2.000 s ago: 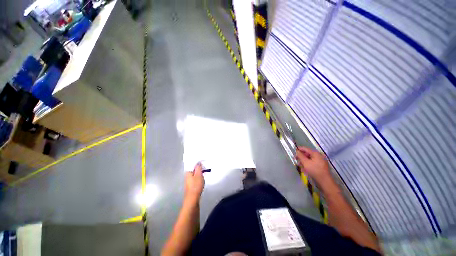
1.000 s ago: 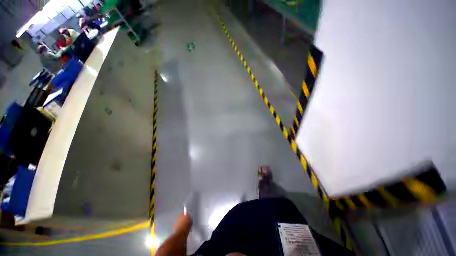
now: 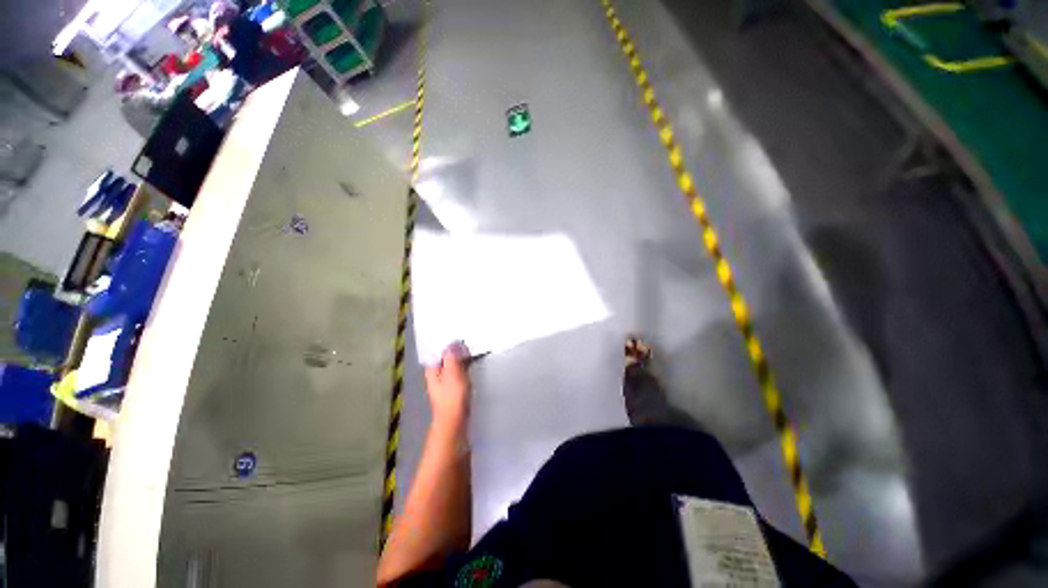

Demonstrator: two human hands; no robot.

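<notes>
A large blank white sheet (image 3: 511, 287) hangs in front of me above the grey floor, left of the middle. My left hand (image 3: 451, 379) is shut on its near edge, close to the lower left corner. A small dark thin item shows beside the fingers; I cannot tell what it is. My right hand is not in view.
A long partition with a white top (image 3: 218, 230) runs along my left. Blue bins (image 3: 138, 270) stand behind it. A green-topped bench (image 3: 954, 126) is at the upper right. Striped yellow-black lines (image 3: 736, 304) edge the walkway. A green floor sign (image 3: 518, 120) lies ahead.
The white sheet, hardly visible one second ago, shows again in my left hand. The large white panel on the right has left the view. The right hand, seen two seconds ago, is gone.
</notes>
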